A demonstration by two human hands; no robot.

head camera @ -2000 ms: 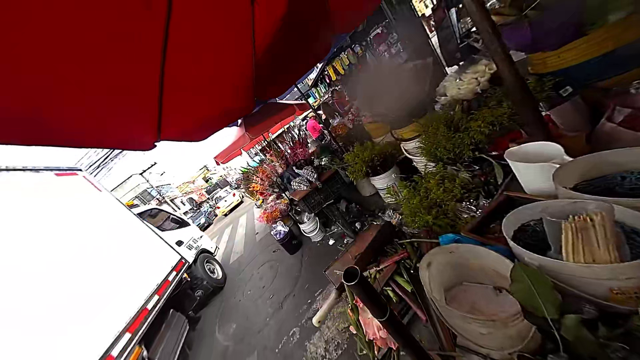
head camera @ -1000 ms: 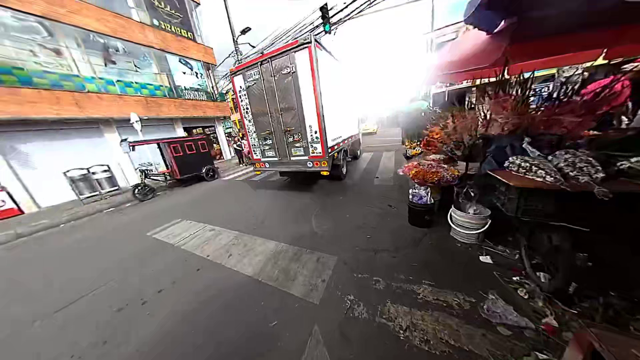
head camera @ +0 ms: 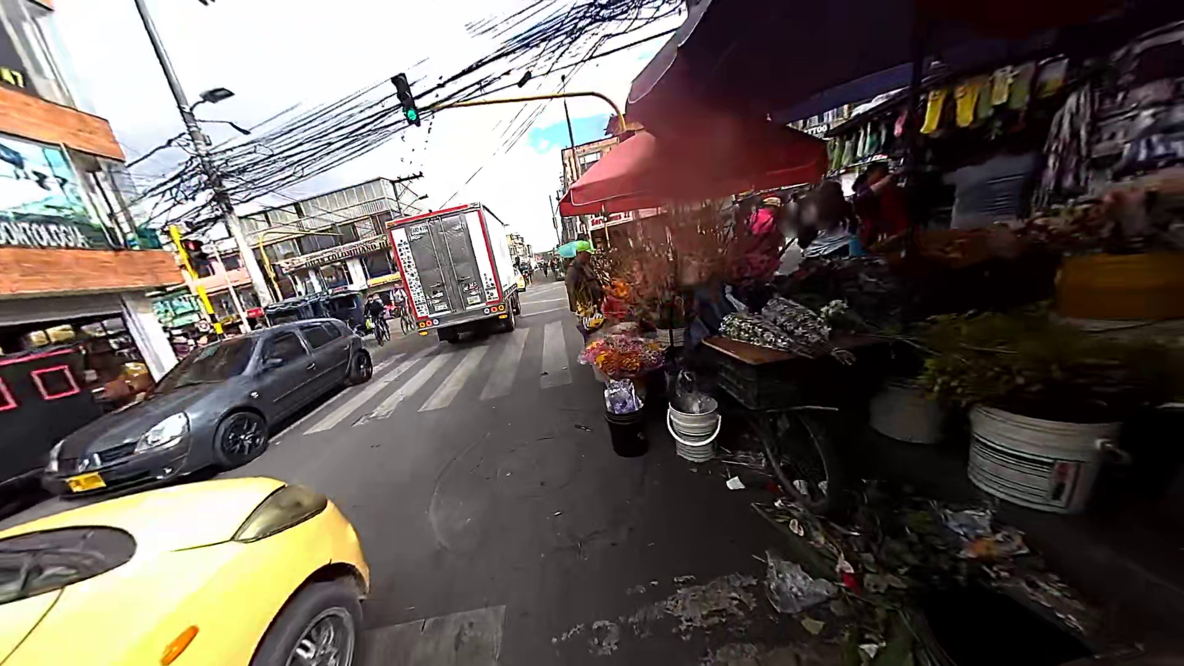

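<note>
Neither my left hand nor my right hand shows in the head view, so what they hold or touch is hidden. On the right side is a flower stall, where wrapped bunches of small white flowers (head camera: 775, 324) lie on a wooden cart. A white plastic bucket (head camera: 694, 427) stands on the asphalt beside a black bucket (head camera: 628, 433). Orange and pink flowers (head camera: 622, 355) are bunched above the black one. Further right, a larger white bucket (head camera: 1043, 460) holds leafy green plants (head camera: 980, 361).
A yellow car (head camera: 185, 564) is close at lower left, with a grey hatchback (head camera: 217, 393) beyond it. A box truck (head camera: 453, 268) is past the crosswalk (head camera: 462, 375). Leaves and plastic litter (head camera: 795, 585) lie by the cart wheel (head camera: 803, 462). A red umbrella (head camera: 703, 166) overhangs the stall.
The view has swung from the stall toward the street. The truck has moved farther up the road. The yellow car and grey hatchback now show in the street at left.
</note>
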